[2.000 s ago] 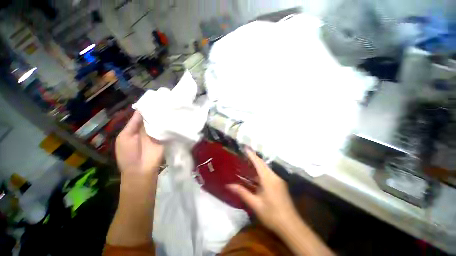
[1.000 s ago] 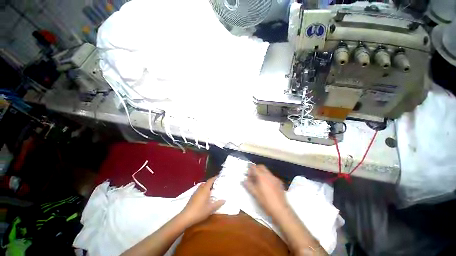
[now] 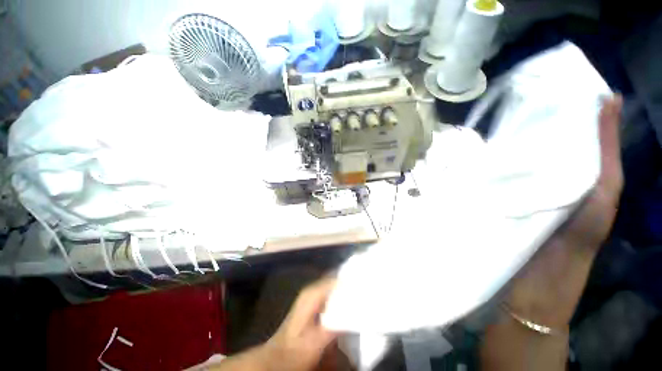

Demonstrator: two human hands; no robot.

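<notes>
A white garment piece (image 3: 464,239) is stretched between my two hands, in front and to the right of the machine; it is overexposed and its folds are hard to tell. My left hand (image 3: 308,319) grips its lower left end, with fingers partly hidden by the cloth. My right hand (image 3: 591,196) holds its right end, raised high at the right, with the palm under and behind the cloth. The beige overlock machine (image 3: 377,138) stands behind the cloth. White trimmings (image 3: 337,200) lie in the small tray below its head.
A big white garment pile (image 3: 138,152) covers the table left of the machine, with thin straps (image 3: 134,257) hanging over the edge. A fan (image 3: 216,61), light blue cloth (image 3: 308,40) and thread cones (image 3: 464,51) stand behind. A red cloth (image 3: 145,330) is below at left.
The view has shifted right. The hands have moved from the lap; the right hand has risen far to the right, and the white piece is now lifted and spread between both hands.
</notes>
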